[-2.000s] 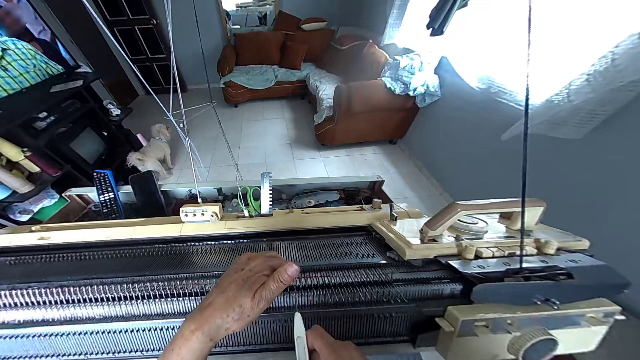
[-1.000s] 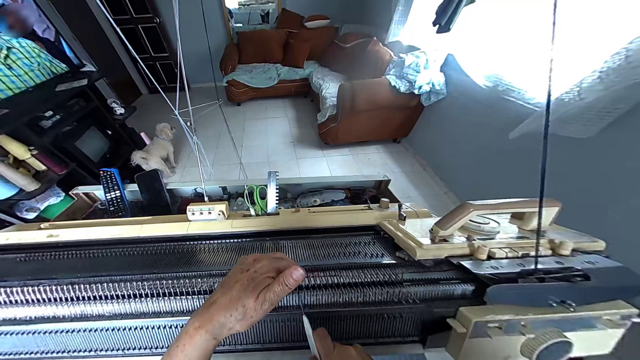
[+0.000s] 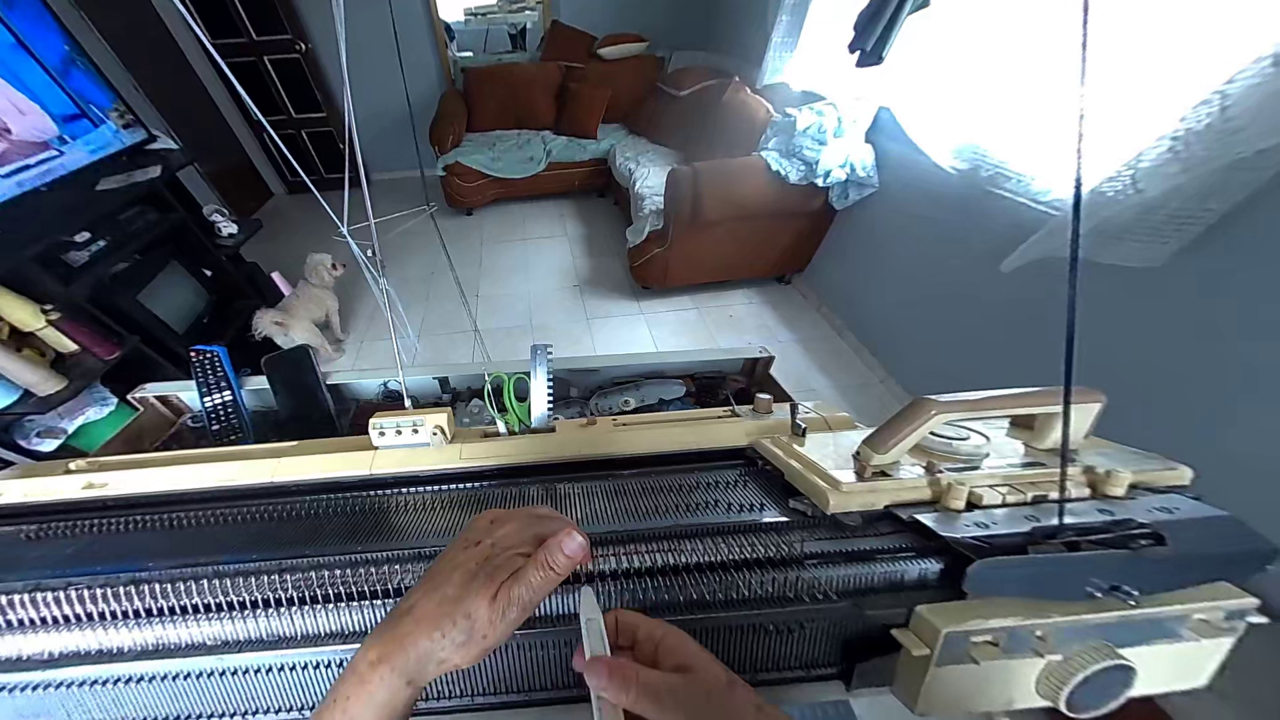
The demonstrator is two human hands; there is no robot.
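Note:
Rows of metal needles fill the needle bed of a knitting machine (image 3: 300,580) below me. Over its middle lies my left hand (image 3: 485,590), thumb extended toward the needles; whether its hidden fingertips hold anything cannot be seen. My right hand (image 3: 665,665), just right of it, grips a pale, narrow hand tool (image 3: 593,630) with its tip pointing up at the needles. The beige main carriage (image 3: 1000,450) with its handle sits at the right end, and the lower carriage with a round dial (image 3: 1085,640) is nearer me. Dark yarn (image 3: 1073,250) runs down to the carriages.
Behind the bed, a tray (image 3: 700,358) holds green-handled scissors (image 3: 510,400), a toothed comb (image 3: 541,385), a remote control (image 3: 220,395) and a phone (image 3: 303,390). A row counter (image 3: 410,428) sits on the rear rail. Light yarns (image 3: 350,150) hang at left. A dog (image 3: 308,305) sits on the floor.
My right hand and the pale tool have moved slightly up toward the needles. My left hand stays over the same part of the bed. The dog has raised its head.

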